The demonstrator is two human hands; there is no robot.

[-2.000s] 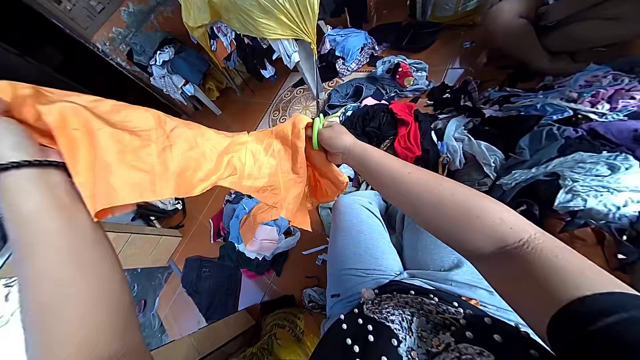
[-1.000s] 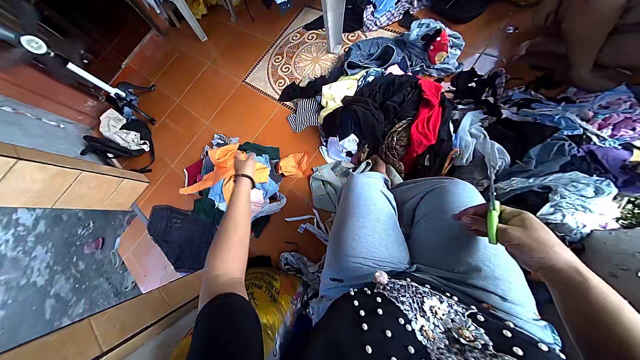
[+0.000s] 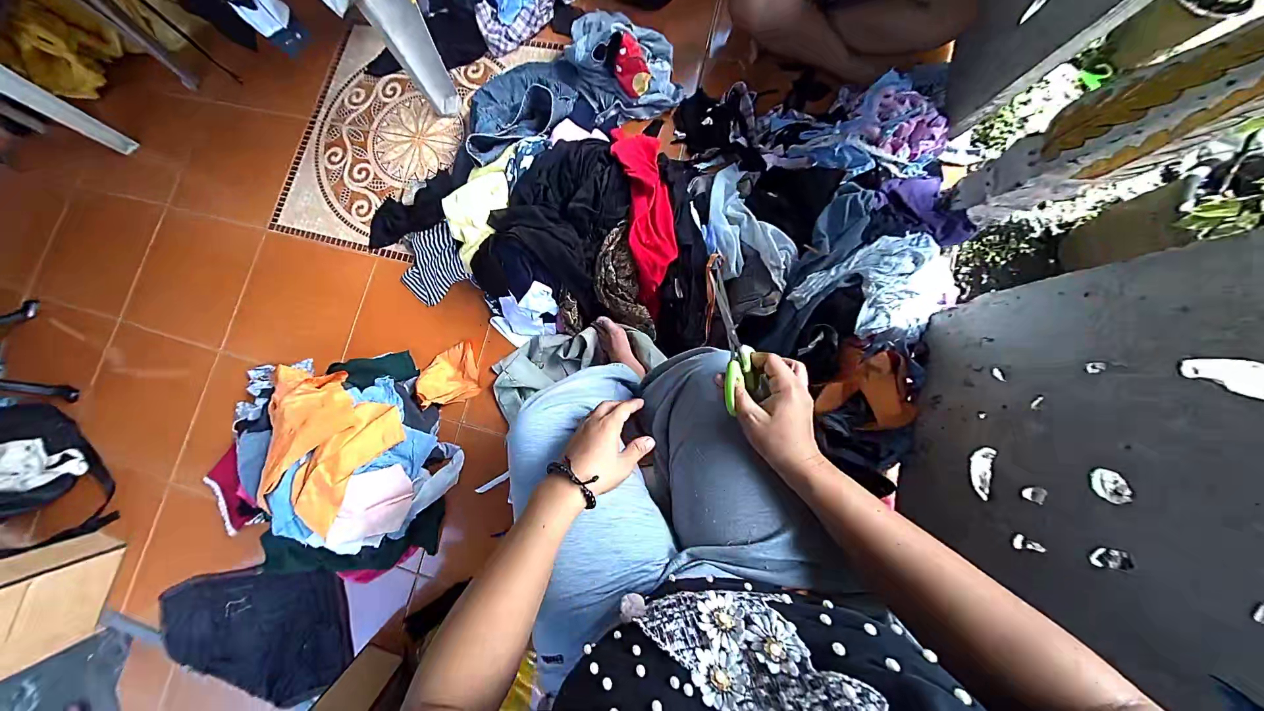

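Observation:
My right hand (image 3: pixel 780 415) grips the green handles of a pair of scissors (image 3: pixel 736 360) above my right thigh, blades directed toward the clothes heap. My left hand (image 3: pixel 602 449), a dark beaded bracelet at its wrist, rests with nothing in it over my left knee, fingers apart. To the left on the tiles lies a pile of folded cloth pieces, with orange fabric (image 3: pixel 336 449) on top and a pale pink piece (image 3: pixel 370 506) below it. A smaller orange scrap (image 3: pixel 449 373) sits beside that pile. Ahead of my knees spreads a large heap of clothes, including a red garment (image 3: pixel 647 212) and black ones (image 3: pixel 563 207).
A patterned floor mat (image 3: pixel 385 138) lies beyond the heap, under a grey furniture leg (image 3: pixel 410 49). Dark folded denim (image 3: pixel 259 632) is at lower left, near a black bag (image 3: pixel 44 469). A grey panel with holes (image 3: pixel 1096 454) stands at right. Another person's bare legs (image 3: pixel 849 35) show at the top.
The orange fabric, held stretched two seconds ago, now lies on the left pile. My left hand has left that pile and come back to my knee. The scissors remain in my right hand.

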